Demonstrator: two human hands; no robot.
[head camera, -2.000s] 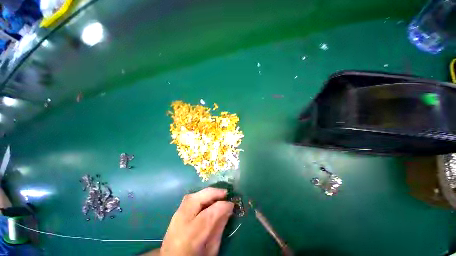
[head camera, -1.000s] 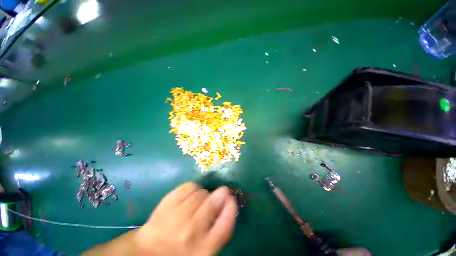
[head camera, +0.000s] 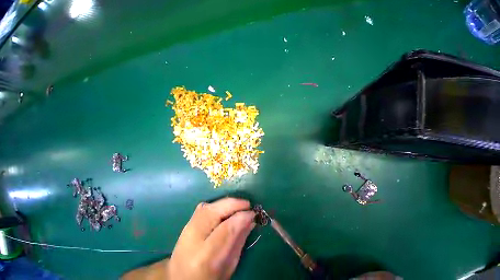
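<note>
My left hand (head camera: 211, 238) pinches a small dark metal part (head camera: 260, 214) between thumb and fingers at the lower middle. The soldering iron (head camera: 290, 240) comes from the lower right, its tip at that part. My right hand (head camera: 373, 275) shows only as a sliver at the bottom edge, by the iron's dark handle; its grip is mostly cut off. Solder wire (head camera: 98, 250) runs from the left under my left hand, its free end curving out beside the fingers. A heap of tiny orange-and-white pieces (head camera: 219, 136) lies just beyond my left hand.
Dark metal parts (head camera: 94, 208) lie piled at left, with a small cluster (head camera: 119, 162) above. Another metal piece (head camera: 364, 191) lies at right, below the black bin (head camera: 455, 109). A brown pot (head camera: 472, 191), a clear bottle (head camera: 485, 22) and a solder spool (head camera: 7, 244) stand at the edges.
The iron's tip has moved left onto the part at my left fingertips. My left hand has turned from knuckles-up to a visible fingertip pinch. The view has shifted slightly.
</note>
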